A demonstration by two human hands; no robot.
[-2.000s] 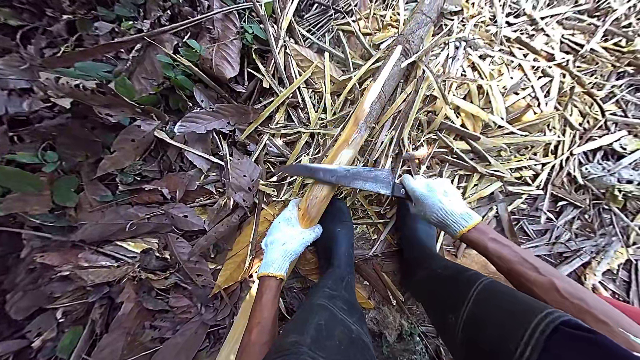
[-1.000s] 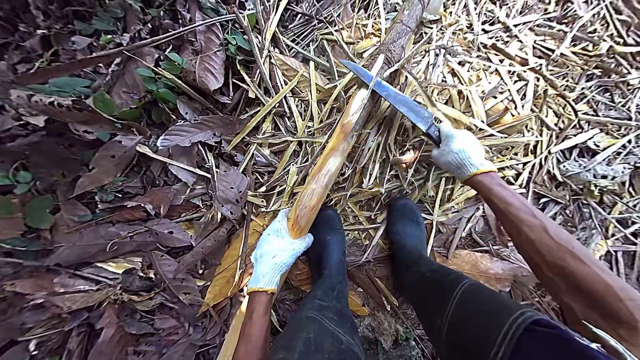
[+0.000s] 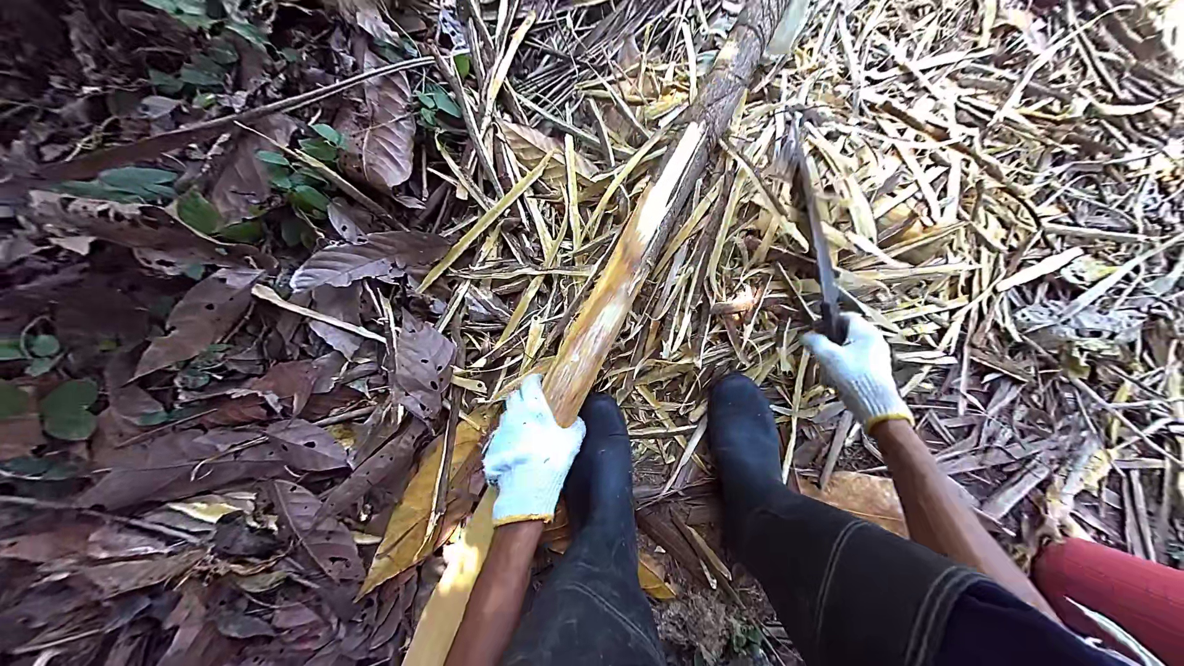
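Note:
My left hand (image 3: pixel 534 453), in a white knit glove with a yellow cuff, grips the near part of a long wooden pole (image 3: pixel 606 301). The pole slants away to the upper right; its near stretch is bare yellow wood, its far stretch still has dark bark. Below my left hand the pale wood shows again beside my forearm. My right hand (image 3: pixel 856 365), gloved the same way, is closed on the handle of a machete (image 3: pixel 820 231). The blade points away from me, right of the pole and apart from it, and looks thin and blurred toward its tip.
My black rubber boots (image 3: pixel 740 435) stand on either side below the pole's bare part. Pale strips of bark and wood shavings (image 3: pixel 888 203) cover the ground ahead and right. Dry brown leaves (image 3: pixel 194 444) and small green plants lie left. A red object (image 3: pixel 1110 592) shows at lower right.
The machete, first lying across the pole near my left hand, has moved up along it and then off to the right, its blade turning away from the wood. My left hand keeps its grip.

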